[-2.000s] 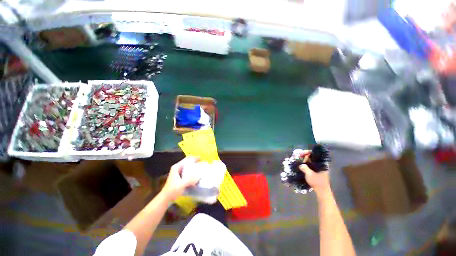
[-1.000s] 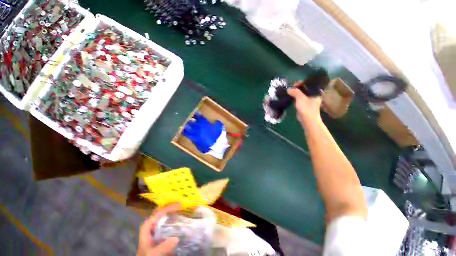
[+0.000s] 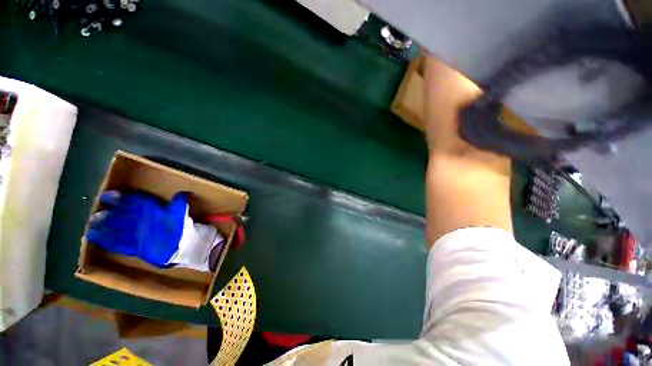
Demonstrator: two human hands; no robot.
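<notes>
My right forearm reaches away over the bench, and its hand is hidden behind the grey shelf edge. Some silvery discs [image 3: 392, 37] show beside that edge; I cannot tell whether the hidden hand holds them. My left hand is out of the picture. A yellow perforated sheet [image 3: 236, 309] stands curved at the bench's front edge, below the carton tray. A corner of another yellow sheet [image 3: 123, 359] shows at the bottom left. The shallow carton tray [image 3: 154, 284] holds blue and white work gloves [image 3: 137, 227], with a red-handled tool [image 3: 227, 220] at its right side.
A white foam box [image 3: 32, 189] stands at left. Wired discs [image 3: 96, 18] lie on the green bench [image 3: 236, 100] at upper left. A small carton [image 3: 410, 96] sits beside my forearm. A large dark ring [image 3: 493, 121] hangs close at upper right. More parts [image 3: 590, 307] lie at right.
The view has moved closer to the bench and shelf. My right arm has reached farther away, and its hand with the wired bundle has gone out of sight. My left hand and the plastic bag have left the picture.
</notes>
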